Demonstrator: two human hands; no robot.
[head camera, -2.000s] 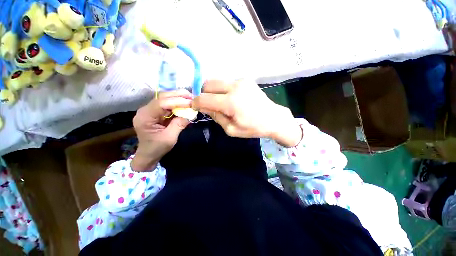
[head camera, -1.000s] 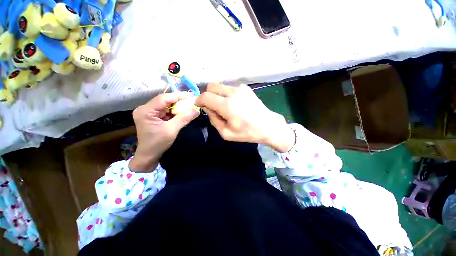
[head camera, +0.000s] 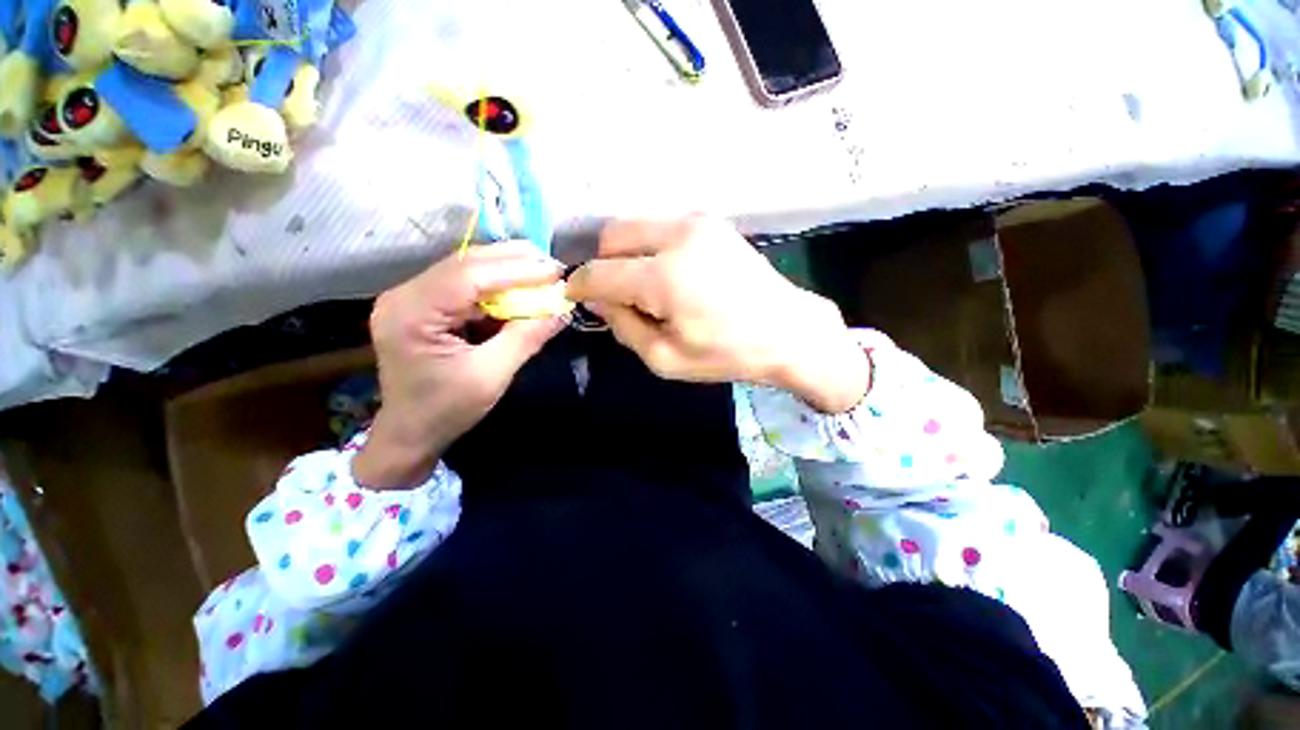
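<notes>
A plush piece (head camera: 522, 188) hangs from the fingertips towards the table edge, its blue strip upward and its yellow end with a red-black eye patch resting on the cloth. My left hand (head camera: 463, 335) pinches the other, pale-yellow end between thumb and fingers. My right hand (head camera: 699, 300) has thumb and forefinger closed at the right side of that yellow end. A thin pale thread loop shows under the right fingertips. No needle can be made out; what the right fingertips grip is too small to tell.
Piled blue and yellow plush pieces (head camera: 178, 100) lie at the left on the white-clothed table (head camera: 970, 114). Snips (head camera: 666, 36) and a phone (head camera: 780, 50) lie at the far edge of view. A blue piece (head camera: 1245, 50) lies far right. An open carton (head camera: 1076, 321) stands below; a person's leg shows at lower right.
The plush piece's eye end has shifted up and away from the hands onto the cloth, showing more blue strip. Both hands remain at the yellow end. The view has shifted slightly.
</notes>
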